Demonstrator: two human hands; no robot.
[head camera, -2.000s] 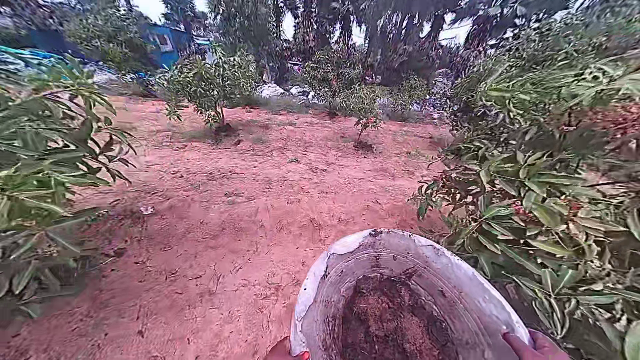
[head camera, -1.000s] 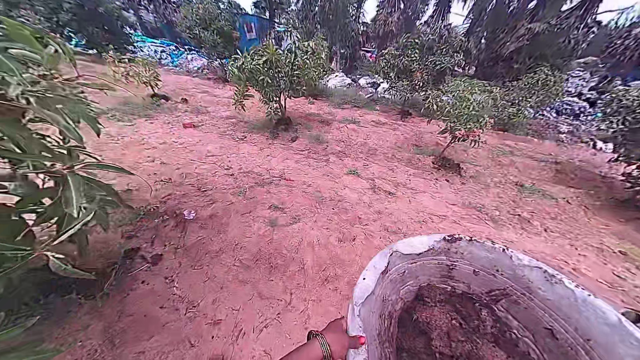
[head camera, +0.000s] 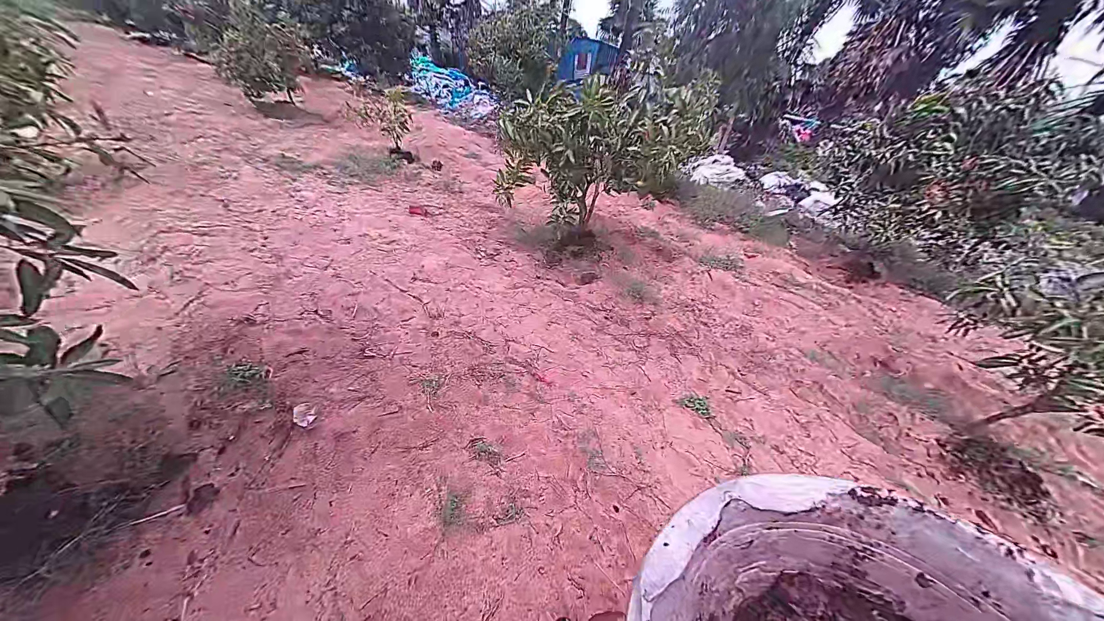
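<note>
A round, pale basin (head camera: 862, 535) with a worn, stained rim is at the bottom right, cut off by the frame's edge. Dark brown material (head camera: 806, 599) lies inside it; what it is, I cannot tell. Just left of the basin's wall, a brown sliver shows at the bottom edge; it may be part of my left hand, too little to make out its grip. My right hand is out of view.
Reddish soil (head camera: 362, 448) bears twigs and small weeds. A leafy young tree (head camera: 578, 155) stands ahead, with branches (head camera: 52, 259) at the left and another shrub (head camera: 1052, 328) at the right. White heaps (head camera: 720, 171), blue litter (head camera: 444, 82) and a blue shed (head camera: 588, 60) lie farther back.
The view has swung to the left, and the basin now sits lower at the right. The hands seen at its rim earlier have dropped mostly or wholly out of frame.
</note>
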